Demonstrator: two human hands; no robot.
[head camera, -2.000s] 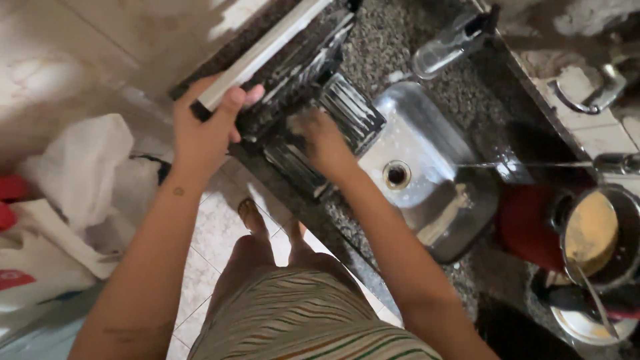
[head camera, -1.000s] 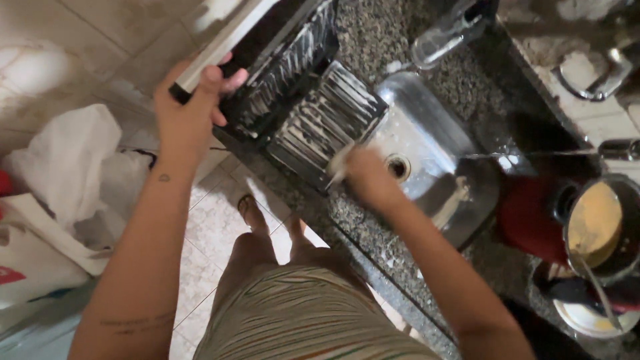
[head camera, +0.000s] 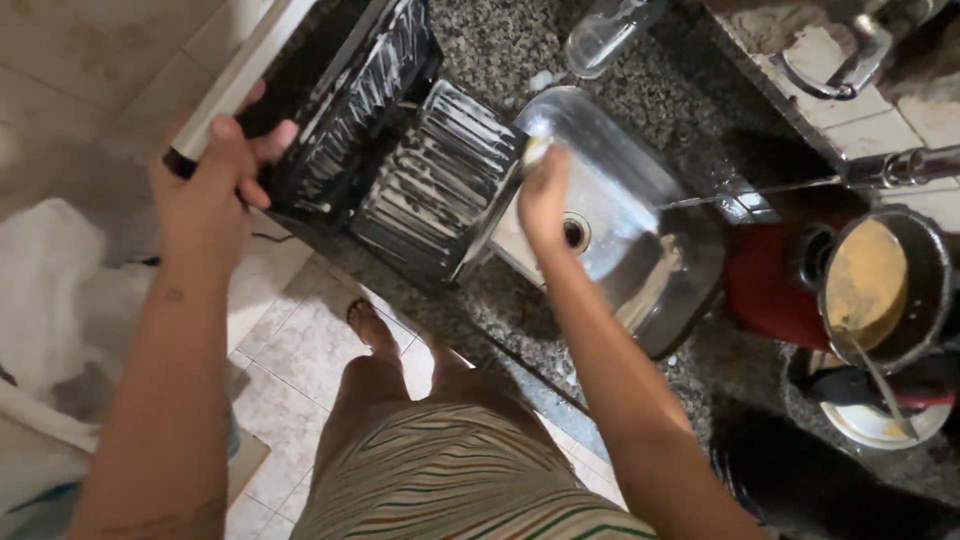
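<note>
My left hand (head camera: 217, 165) grips the pale bar at the edge of a black ridged grill (head camera: 360, 97), which stands opened on the counter at upper left. White suds streak both of its ribbed plates. The lower plate (head camera: 446, 180) lies flat beside the sink. At that plate's right edge is my right hand (head camera: 544, 187), blurred, its fingers closed on a small whitish and yellow thing, probably a sponge. The steel sink (head camera: 615, 172) with its round drain lies just right of it.
Thin water runs from a faucet (head camera: 900, 166) over the sink. A red pot (head camera: 772, 285), a pan with tan contents (head camera: 866, 277) and a spoon, and a white plate (head camera: 885, 427) crowd the right. A clear bottle (head camera: 607, 37) lies behind the sink; white bags (head camera: 52, 285) are at left.
My right hand has moved from over the grill's plates to the lower plate's right edge, beside the sink. My left hand keeps its hold on the pale bar.
</note>
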